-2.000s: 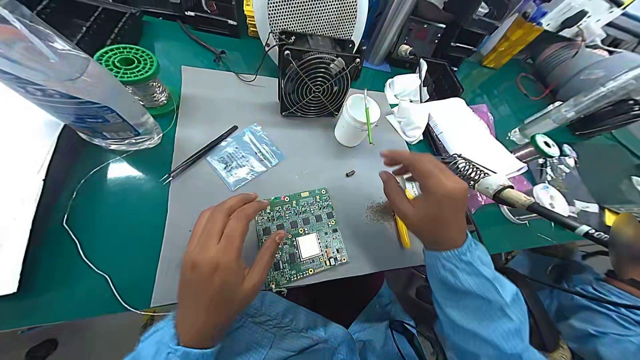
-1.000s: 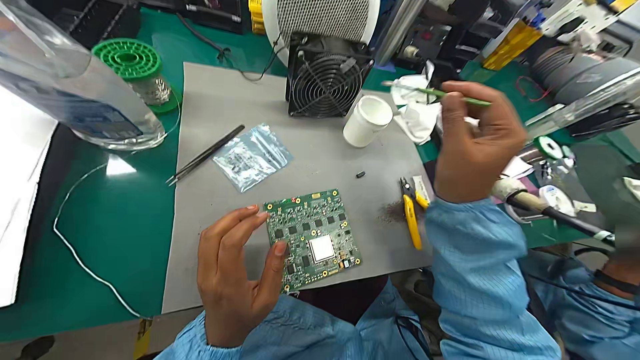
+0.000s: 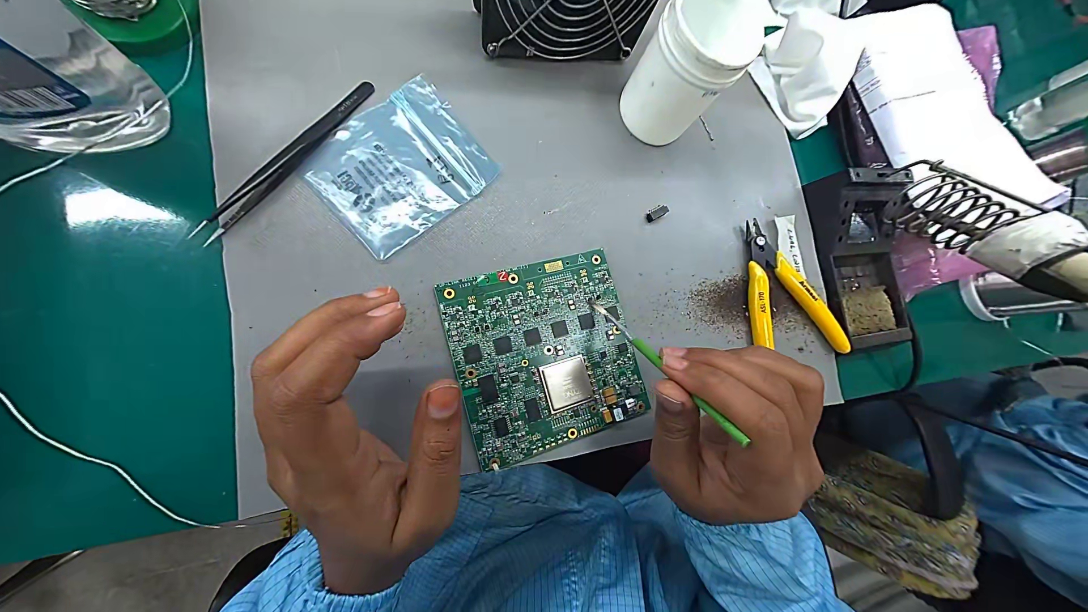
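Observation:
A green printed circuit board (image 3: 544, 357) with a silver square chip lies on the grey mat in front of me. My right hand (image 3: 739, 429) pinches a thin green-handled brush (image 3: 690, 393), its tip on the board's upper right part. Just left of the board, my left hand (image 3: 357, 433) has its fingers apart and holds nothing. A small black connector (image 3: 657, 213) rests on the mat beyond the board. Yellow-handled flush cutters (image 3: 786, 285) lie to the right beside brown crumbs. Black tweezers (image 3: 285, 161) and a clear zip bag (image 3: 402, 167) lie at the upper left.
A white plastic jar (image 3: 684, 72) stands near a black fan (image 3: 565, 25). On the right are a soldering iron stand (image 3: 867, 255) with a coiled holder, white papers (image 3: 931, 93) and wipes. A clear bottle (image 3: 76, 85) is at upper left. Another person's blue sleeve (image 3: 1020, 459) shows at right.
My right hand, empty at first, then raised with the green brush near the jar, has come down to the board. The brush tip now meets the board. The view has moved closer.

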